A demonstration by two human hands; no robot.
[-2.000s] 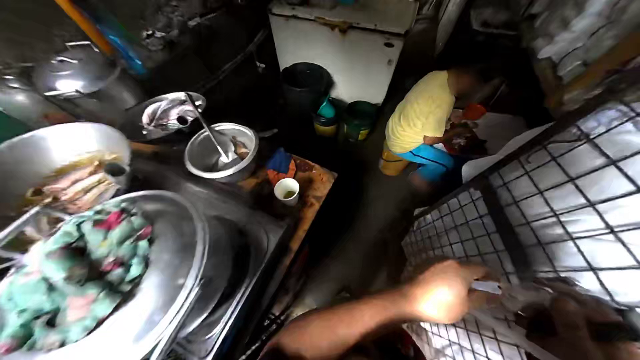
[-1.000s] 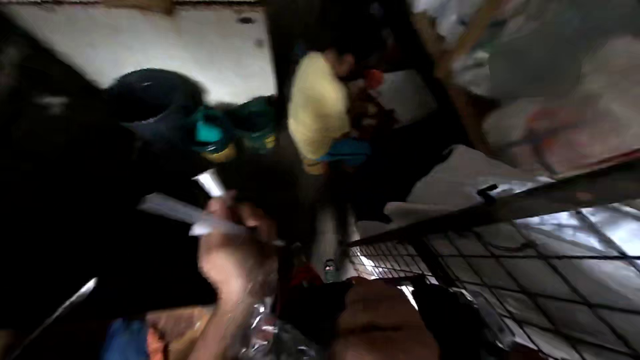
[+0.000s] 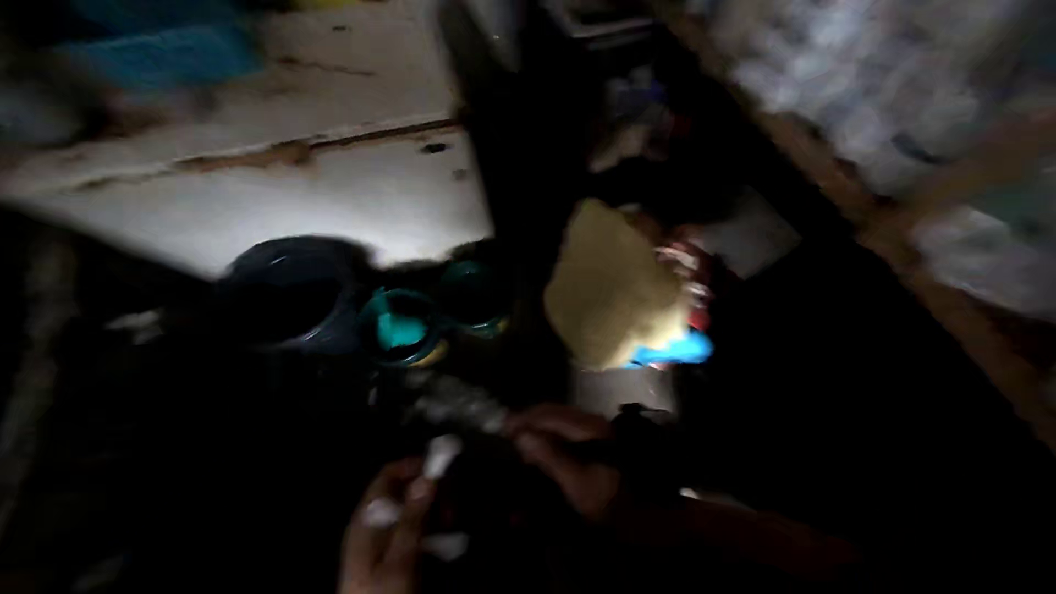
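Observation:
The view is dark and blurred. My left hand (image 3: 388, 524), low and left of the middle, has thin white pieces (image 3: 443, 456) between its fingers; what they are cannot be told. My right hand (image 3: 569, 462) comes in from the lower right, its fingers closed on one end of a crumpled, clear plastic-looking item (image 3: 462, 403) that points up and left. The two hands are a short way apart, and the white pieces are just below the crumpled item.
A person in a yellow top (image 3: 610, 289) sits beyond my hands. Left of that person are a large dark tub (image 3: 289, 289), a teal bucket (image 3: 402, 326) and a dark green bucket (image 3: 474, 297), before a rusty white cabinet (image 3: 330, 198). Pale plastic bags (image 3: 858, 91) lie at upper right.
The view has turned toward the cabinet and tubs, and the stove and pots have left it. The white pieces are still in my left hand; my right hand now shows with the crumpled item.

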